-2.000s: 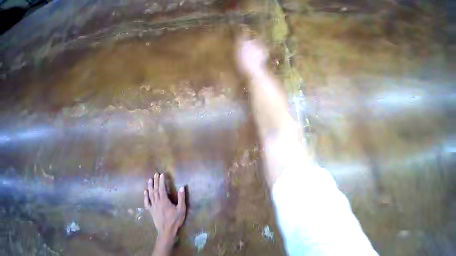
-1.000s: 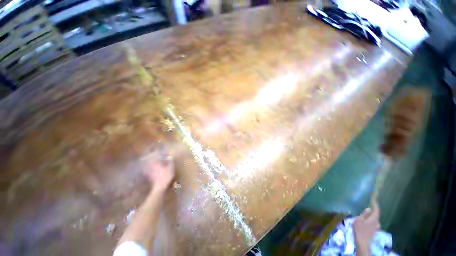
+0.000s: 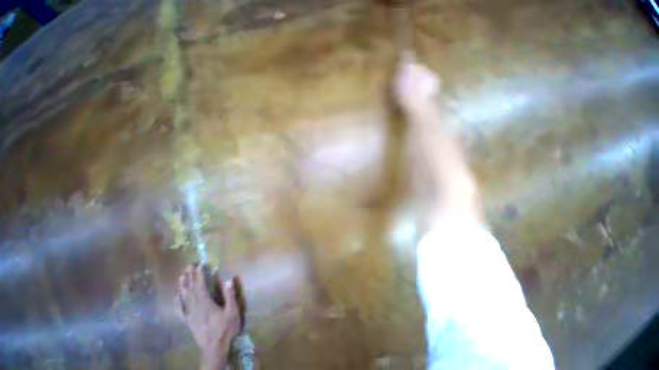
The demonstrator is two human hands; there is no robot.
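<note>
My right hand (image 3: 417, 85) reaches far forward over the brown cutting table (image 3: 318, 217), blurred. It is closed on the thin handle of the table brush (image 3: 405, 32); the brush's brown head is mostly cut off by the top edge. My left hand (image 3: 208, 309) rests flat on the table near the bottom, fingers spread and holding nothing, beside the lower end of the pale seam (image 3: 191, 206).
Small pale scraps (image 3: 607, 235) lie on the tabletop at the right. The table's near edge shows at the bottom right corner. Dark and blue things stand beyond the table at the top left. A dark thing is cut off at the top right corner.
My right hand has swung the brush from beyond the table's right edge to far forward over the tabletop. My left hand now lies lower, by the seam. The view has turned down onto the table.
</note>
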